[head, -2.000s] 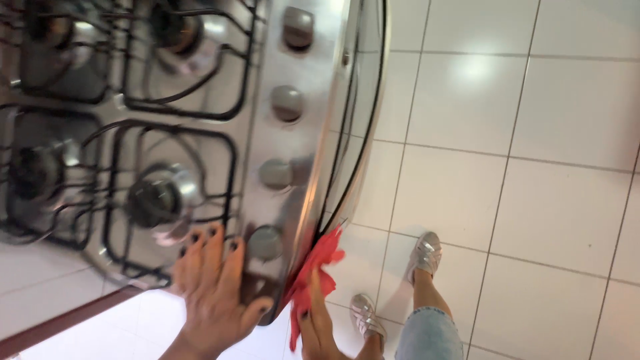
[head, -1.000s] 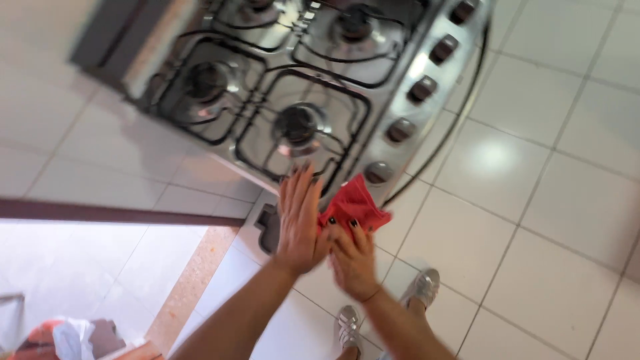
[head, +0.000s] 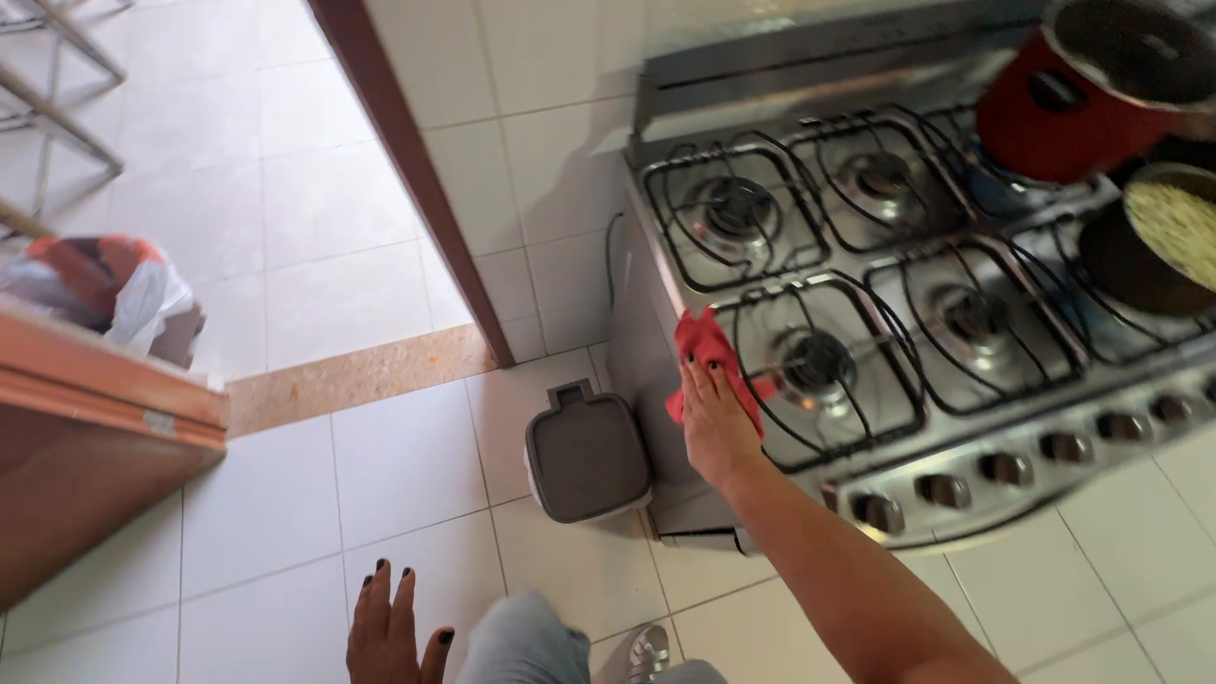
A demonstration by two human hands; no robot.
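Observation:
My right hand (head: 717, 418) presses a red cloth (head: 701, 342) onto the left edge of the stainless-steel gas stove (head: 703, 285), beside the front-left burner (head: 815, 359). Part of the cloth lies under my palm and fingers. Low in the view, my left hand (head: 389, 627) is raised over the floor with its fingers apart and nothing in it. Black wire grates cover the burners, and a row of knobs (head: 1005, 468) runs along the stove's front panel.
A red pot (head: 1073, 114) and a dark pan of pale food (head: 1173, 228) stand on the stove's right part. A lidded grey bin (head: 589, 461) stands against its left side. Further left are an orange-brown door (head: 104, 408), a doorway and a bag-lined bin (head: 142, 304) beyond.
The hands have separated: my right hand is on the stove's left edge with the cloth, my left away over the floor. The view has swung widely, bringing in the pots.

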